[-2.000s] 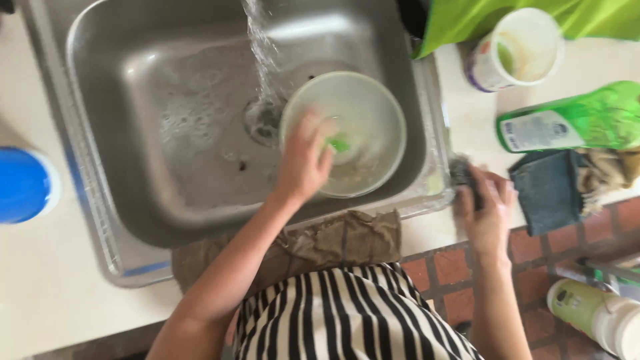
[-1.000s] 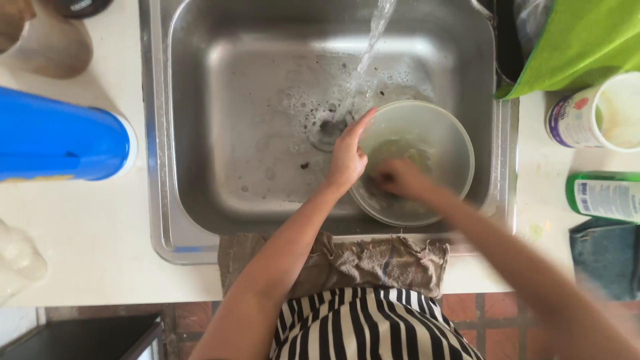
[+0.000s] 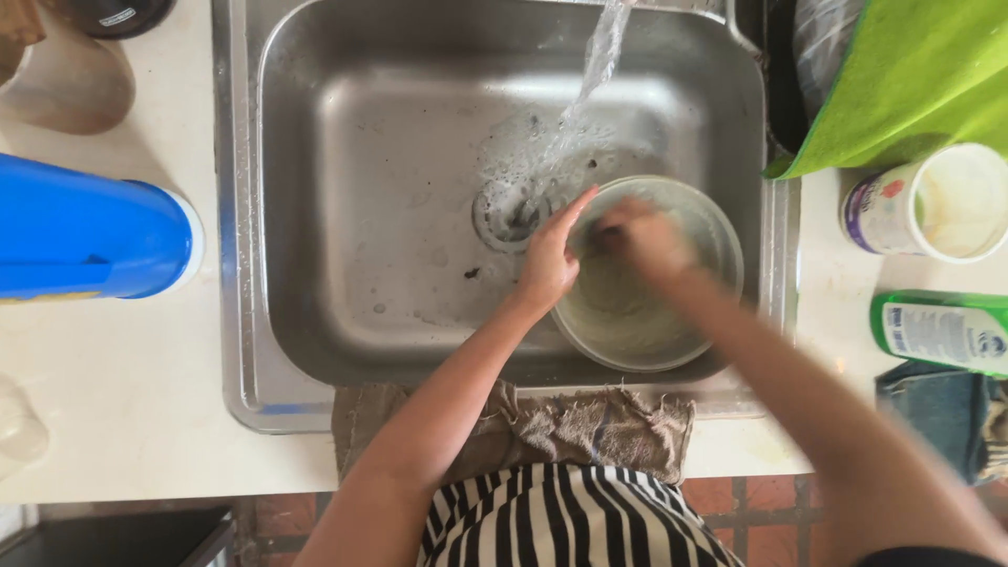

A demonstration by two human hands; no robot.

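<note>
A round translucent plastic bowl (image 3: 630, 327) rests in the right part of the stainless steel sink (image 3: 378, 197), beside the drain. My left hand (image 3: 551, 264) grips the bowl's left rim, fingers along its outer side. Inside the bowl, my right hand (image 3: 642, 240) is blurred by motion and closed on a small dark scrubber (image 3: 610, 239), pressed to the inner wall. Water (image 3: 602, 55) runs from above and lands near the drain (image 3: 512, 216), left of the bowl.
A brown cloth (image 3: 583, 425) hangs over the sink's front edge. On the right counter are a white plastic tub (image 3: 882, 209), a green bottle (image 3: 937, 327), folded denim (image 3: 933, 402) and a green cloth (image 3: 921, 79). A blue container (image 3: 87, 228) lies at left.
My right hand has gone from the counter right of the sink into the bowl. My left hand, inside the bowl two seconds ago, now holds its left rim. The view has shifted.
</note>
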